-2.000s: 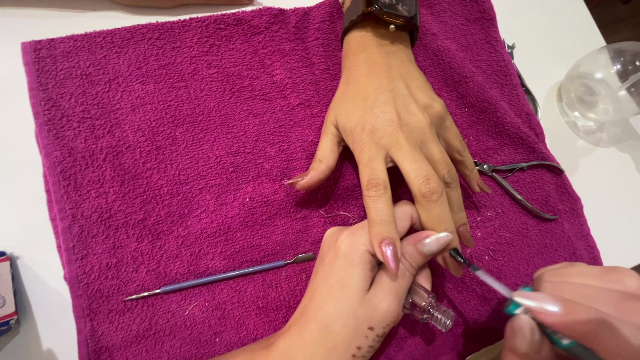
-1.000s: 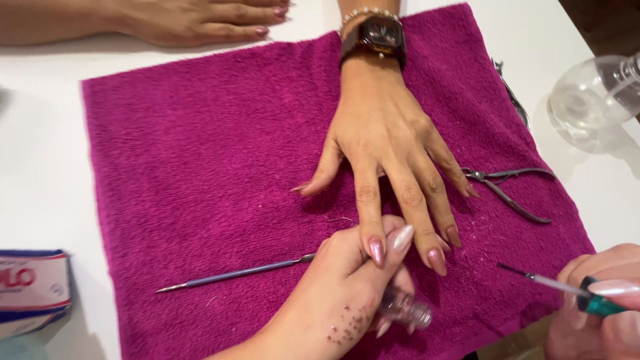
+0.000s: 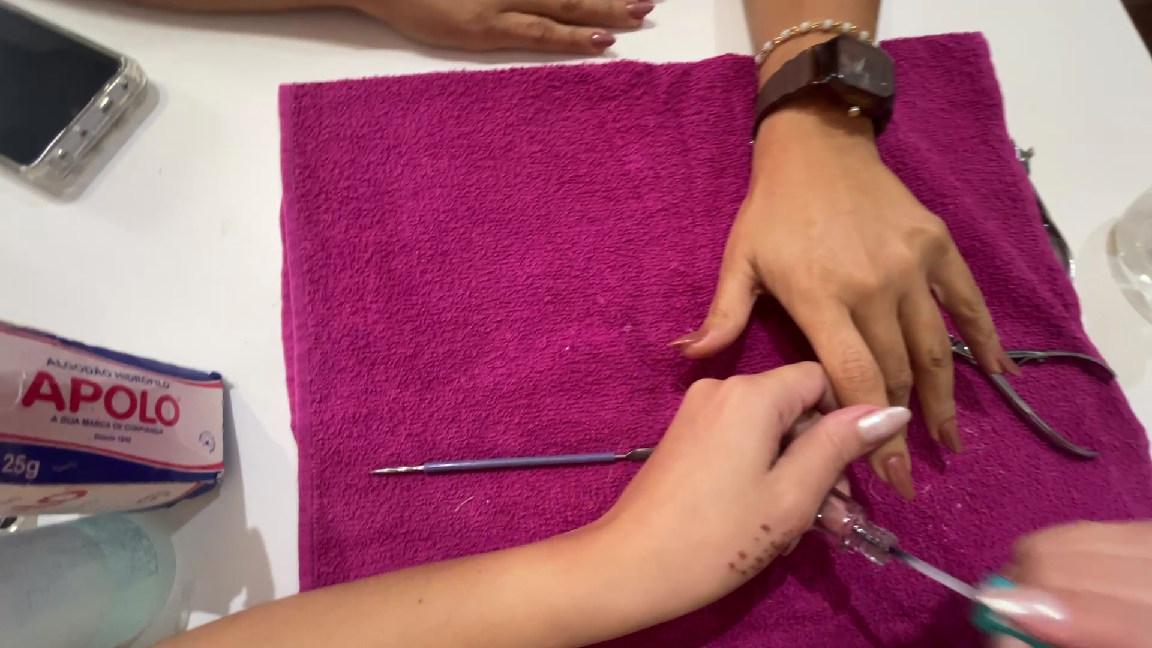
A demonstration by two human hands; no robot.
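Note:
My left hand (image 3: 747, 477) holds a small clear glass nail polish bottle (image 3: 850, 531) in its curled fingers, and its thumb and forefinger touch a finger of another person's hand (image 3: 846, 234). That hand lies palm down on a magenta towel (image 3: 504, 270), with a dark watch (image 3: 837, 79) at its wrist. Blurred at the lower right, my right hand (image 3: 1080, 576) grips the green cap (image 3: 1008, 612) of a polish brush (image 3: 940, 576), whose tip is at the bottle's mouth. A metal cuticle pusher (image 3: 522, 462) lies left of my left hand; cuticle nippers (image 3: 1035, 405) lie partly under the person's fingers.
A cotton box (image 3: 108, 423) and a translucent bottle (image 3: 90, 576) stand at the left on the white table (image 3: 216, 225). A phone (image 3: 63, 99) is at the upper left. The person's other hand (image 3: 513, 22) rests beyond the towel. A clear round container (image 3: 1136, 252) sits at the right edge.
The brush was near the person's nails, then held away to the right; now its tip is at the bottle's mouth. My left hand still holds the bottle. The view has shifted left.

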